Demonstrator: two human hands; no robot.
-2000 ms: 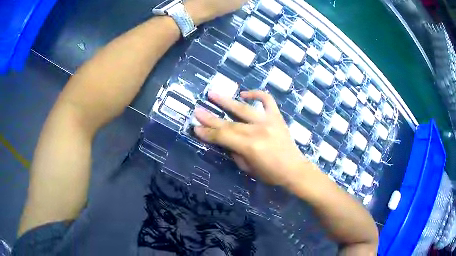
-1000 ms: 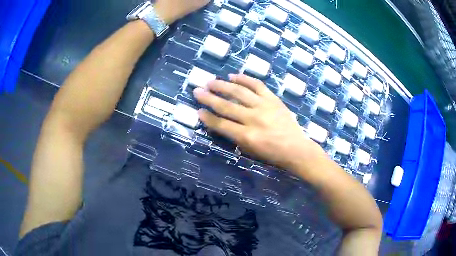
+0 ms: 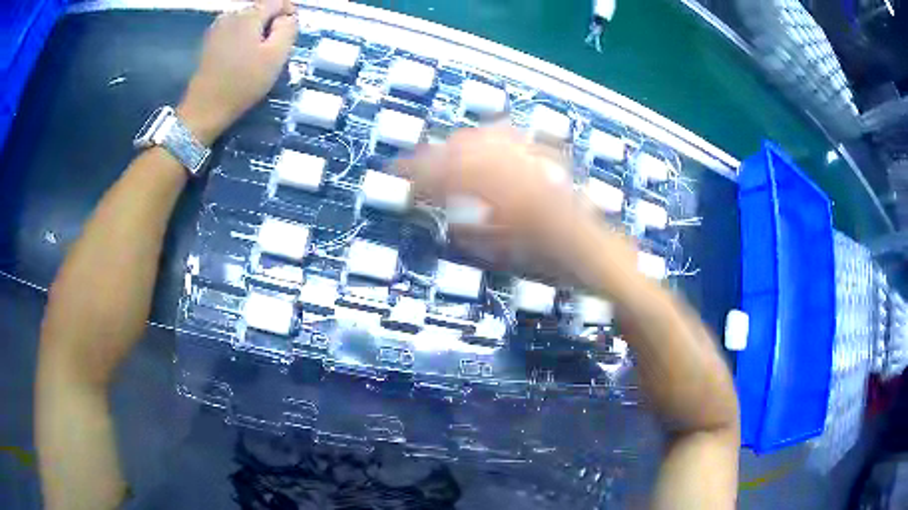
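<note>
White wired units (image 3: 372,261) sit in rows in the clear blister tray (image 3: 199,354), with thin leads between them. My left hand (image 3: 242,62), with a watch on the wrist, rests at the tray's far left corner by the conveyor side rail; its fingers are curled and whether it holds anything is hidden. My right hand (image 3: 493,189) is motion-blurred above the middle of the tray and covers some units; whether it holds one cannot be told. The near edge of the tray shows clear moulded shapes.
The conveyor side rail (image 3: 438,40) runs along the far side. One unit (image 3: 603,10) lies on the green conveyor belt (image 3: 657,60). A blue plastic bin (image 3: 792,309) stands right, with a loose white piece (image 3: 736,330) beside it. Another blue bin (image 3: 20,55) shows top left.
The view has turned, so the tray lies more level. My right hand has left the near left units and is over the tray's middle. My left hand now shows fully. A unit shows on the belt.
</note>
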